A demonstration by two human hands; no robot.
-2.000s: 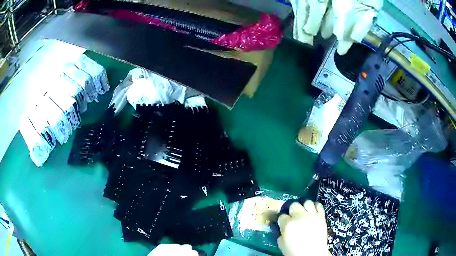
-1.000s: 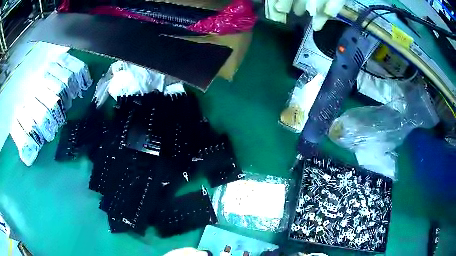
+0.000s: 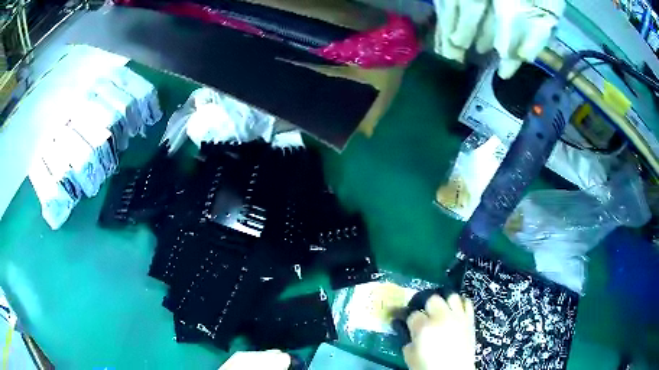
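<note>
My right hand is at the bottom, just left of the black parts tray, with its fingers closed around a small dark thing, blurred and partly hidden. My left hand is cut off by the bottom edge; what its fingers do is hidden. Between the hands a pale blue fixture shows only its far edge. A clear bag with a pale sheet lies beyond it. Black finned parts lie heaped at centre left. Tiny silver and black pieces fill the tray.
White wrapped packs stand in a row at left. Crumpled white bags lie behind the heap. A dark board juts over the bench. The electric screwdriver slants down to the tray. Clear bags lie at right; gloves hang above.
One second ago both hands were almost out of view at the bottom. My right hand now reaches farther up beside the tray with the dark thing. The camera view has shifted.
</note>
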